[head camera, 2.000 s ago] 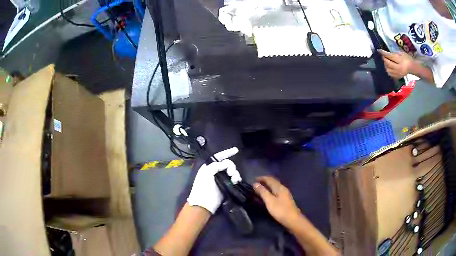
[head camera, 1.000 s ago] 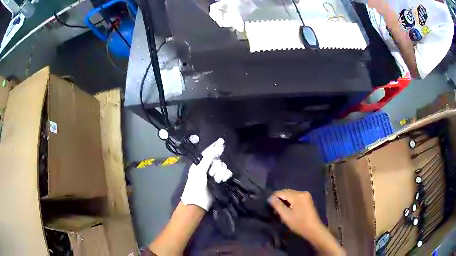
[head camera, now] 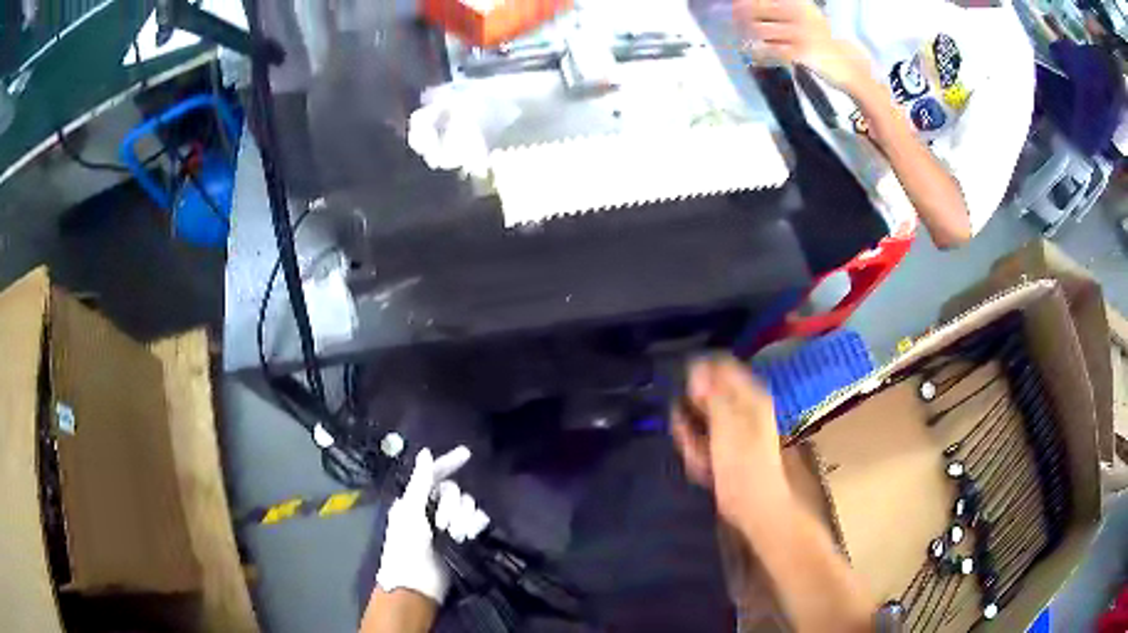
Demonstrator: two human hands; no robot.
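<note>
My left hand [head camera: 424, 526], in a white glove, is closed around a bundle of black tools [head camera: 501, 575] over my dark lap. Their black grips spread to the lower right, and small round white heads [head camera: 392, 444] stick out at the upper left. My bare right hand [head camera: 730, 427] is raised in front of the table's edge, blurred; whether it holds anything cannot be told. A white toothed-edge sheet [head camera: 637, 173] lies on the dark machine table, with no tool on it.
An open carton of tools [head camera: 872, 495] stands at right, a blue crate [head camera: 816, 377] behind it. Another carton [head camera: 124, 458] is at left. The dark table [head camera: 520, 284] is ahead, with an orange-red block [head camera: 495, 17] and a co-worker's hand [head camera: 792, 31] over its far right.
The view has shifted right. My right hand has left the bundle and moved up and forward. The black tool that lay on the toothed sheet is gone, and the co-worker's arm reaches over the table.
</note>
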